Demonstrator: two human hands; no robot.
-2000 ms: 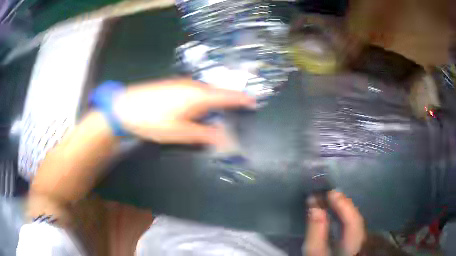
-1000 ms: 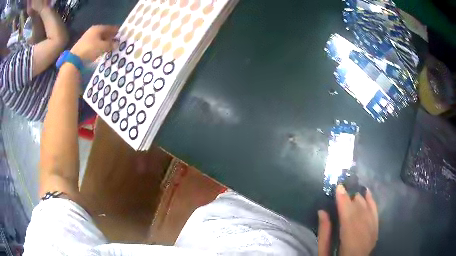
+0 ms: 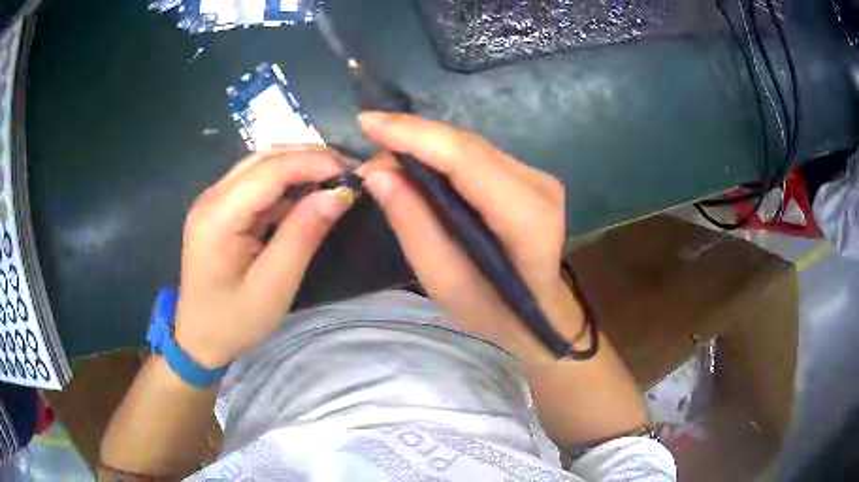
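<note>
My left hand (image 3: pixel 254 235) pinches a small round speaker (image 3: pixel 341 184) with a black rim between thumb and index finger, in front of my body. My right hand (image 3: pixel 471 207) holds the black soldering iron (image 3: pixel 471 235), its metal tip pointing up and away. My right thumb and a fingertip also touch or nearly touch the speaker's edge; fine leads cannot be made out. A blue and silver-white circuit board (image 3: pixel 273 111) lies on the bench just beyond my left hand, partly hidden by it.
Stacked boards (image 3: pixel 245 11) are at the top left edge. A dark mat with silver specks (image 3: pixel 556 33) lies at the far side. The white speaker sheet stack (image 3: pixel 28 311) is at the left edge. Black cables (image 3: pixel 782 104) run down at the right, over the dark green bench (image 3: pixel 650 141).
My left hand has come from the speaker sheet to the middle and now holds a speaker. My right hand has moved to meet it, with the iron. The view has swung right.
</note>
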